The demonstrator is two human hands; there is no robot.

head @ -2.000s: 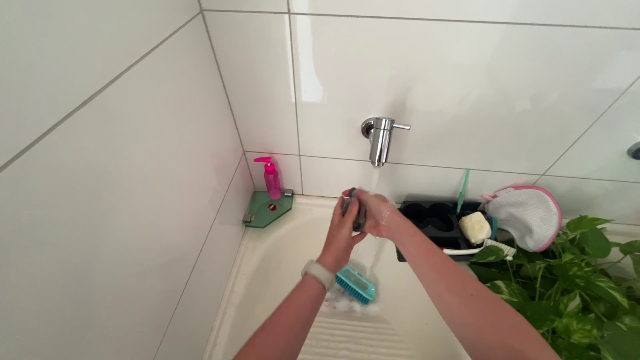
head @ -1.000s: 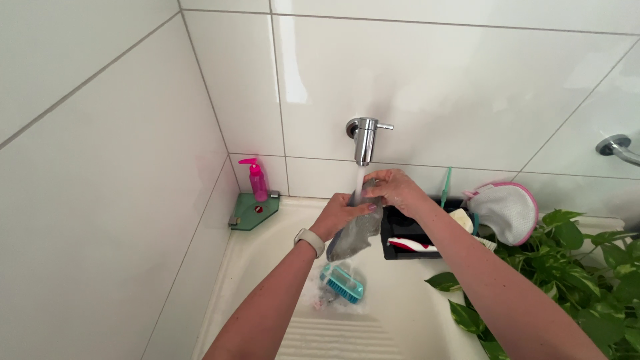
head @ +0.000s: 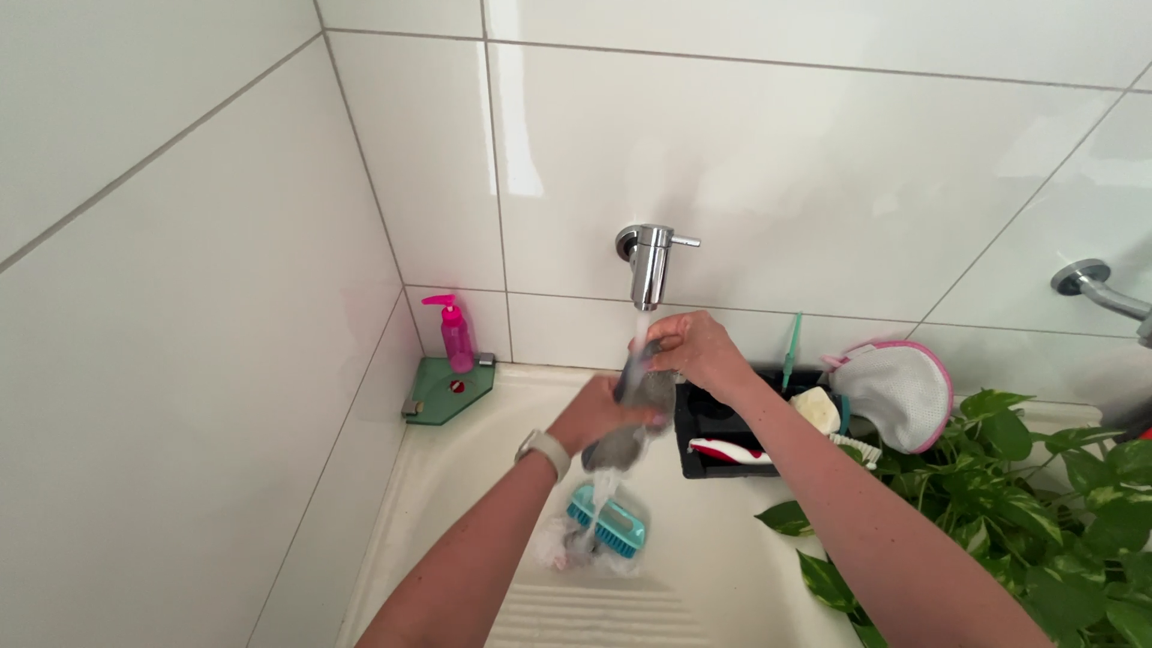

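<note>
Water runs from a chrome wall tap (head: 650, 268) onto a wet grey cloth item (head: 621, 447), perhaps a sock or small garment. My right hand (head: 697, 351) pinches its upper end just under the spout. Lower down, my left hand (head: 601, 414), with a pale watch band on the wrist, grips its middle. Below the cloth, a turquoise scrubbing brush (head: 607, 520) lies in the cream-coloured sink (head: 720, 549), beside suds and something pale and wet that I cannot make out.
A pink pump bottle (head: 456, 340) stands on a green glass corner shelf (head: 441, 396). Right of my hands, a black tray (head: 697, 461) holds a red-and-white brush (head: 733, 452) and a soap bar (head: 816, 410). A pink-edged mesh pouch (head: 900, 396) and a leafy plant (head: 1017, 513) are further right.
The grey cloth, bunched in both hands at first, now hangs stretched out under the water. My right hand has moved up towards the spout.
</note>
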